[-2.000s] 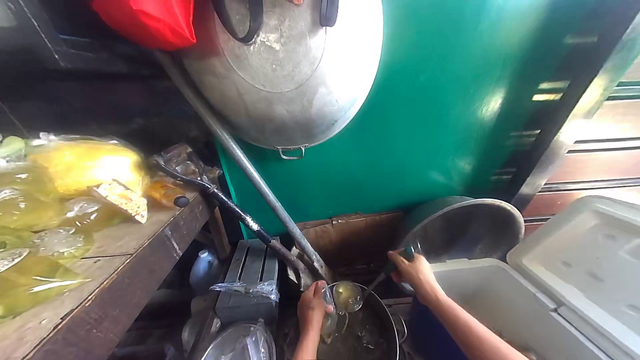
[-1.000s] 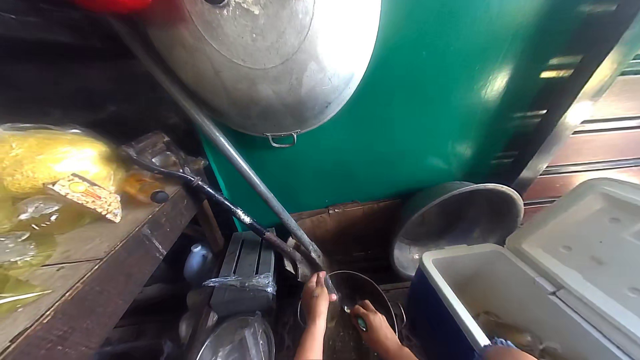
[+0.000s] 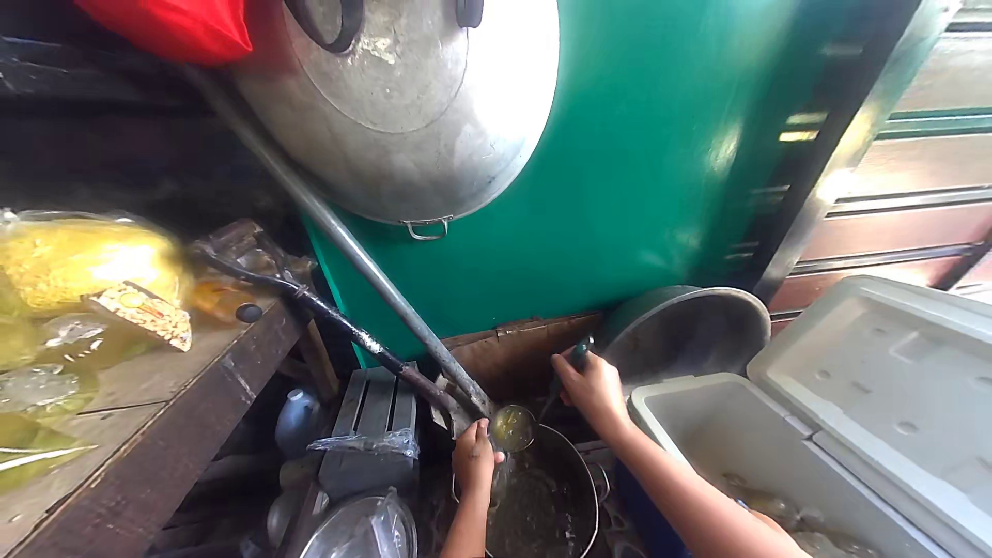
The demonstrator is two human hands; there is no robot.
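My right hand (image 3: 595,387) grips the dark green handle of a ladle (image 3: 513,428), whose round bowl holds yellowish liquid above a large metal pot (image 3: 542,496). Beside the bowl, my left hand (image 3: 474,457) has its fingers closed on what looks like the mouth of a clear plastic bag (image 3: 500,469), which hangs over the pot; its lower part is hard to make out. Murky liquid stands in the pot.
An open cooler (image 3: 690,387) stands at right, a metal basin (image 3: 686,333) behind it. Metal poles (image 3: 349,252) lean down near the pot. At left are a wooden table (image 3: 232,387) with bags of yellow liquid, and a grey plastic stool (image 3: 372,434). A big lid (image 3: 434,155) hangs above.
One second ago my right hand was low over the pot; it is now higher and farther right, with the ladle bowl raised beside my left hand.
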